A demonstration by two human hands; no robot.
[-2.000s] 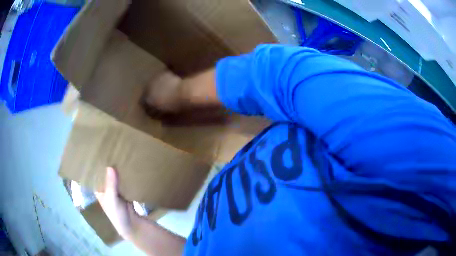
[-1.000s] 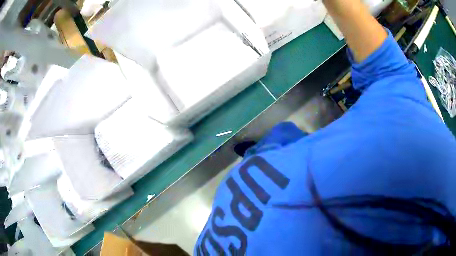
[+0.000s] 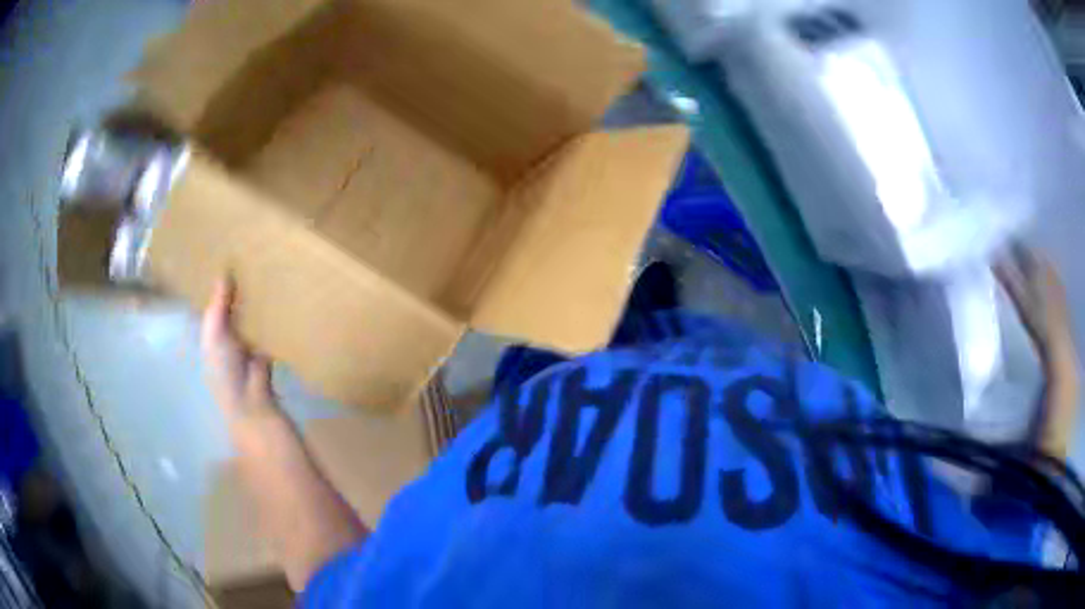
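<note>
A large open brown carton [image 3: 312,312] is tilted towards me at the upper left of the head view. Bare cardboard shows inside, and its flaps stand outward. My left hand [image 3: 244,369] grips its near outer wall, with the thumb on the cardboard and the other fingers partly hidden. My right hand [image 3: 1033,303] is blurred at the far right edge, beside a white box [image 3: 821,179] on the bench. I cannot tell whether its fingers hold the box.
The green bench edge [image 3: 752,179] runs down at the right. Something blue [image 3: 720,226] lies beneath it. Shiny silvery pouches [image 3: 149,196] stand in a brown carton on the floor at the left. More brown cardboard [image 3: 357,458] lies below the held carton, near my dark-clothed legs.
The view has swung from the bench back to the brown carton. My left hand is now visible gripping it. My right hand, out of frame one second ago, shows at the right edge.
</note>
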